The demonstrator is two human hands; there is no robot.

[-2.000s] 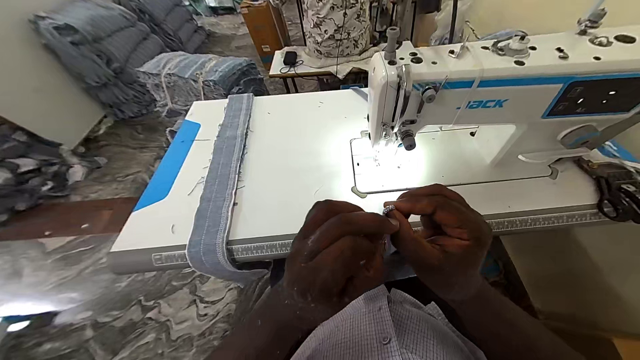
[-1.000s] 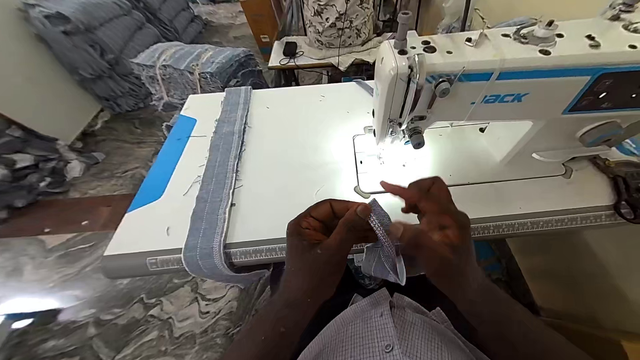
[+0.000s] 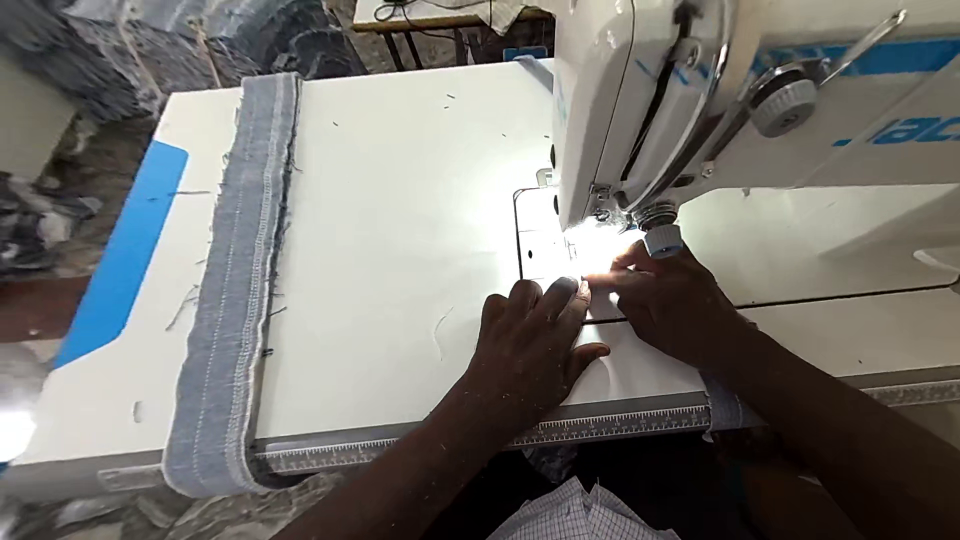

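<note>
My left hand (image 3: pixel 532 337) lies palm down on the white sewing table (image 3: pixel 375 262), fingertips beside the lit needle area of the sewing machine (image 3: pixel 600 97). Close to its right, my right hand (image 3: pixel 667 300) is bent under the machine head, its fingers near the needle plate (image 3: pixel 540 247); glare hides what they touch. A piece of blue-grey fabric (image 3: pixel 724 405) hangs over the table's front edge below my right wrist. Farther left, a long strip of blue-grey denim (image 3: pixel 232 285) with stitched seams and frayed edges lies across the table and droops over the front edge.
A measuring scale (image 3: pixel 615 429) runs along the table's front edge. Loose threads are scattered on the tabletop. Bundled grey-blue fabric (image 3: pixel 247 37) stands behind the table at the left. Another table (image 3: pixel 450 16) with a dark cable is farther back.
Both hands have moved from in front of the table's edge forward to the needle area. The small fabric piece held up between them a second ago is no longer raised. The view is closer.
</note>
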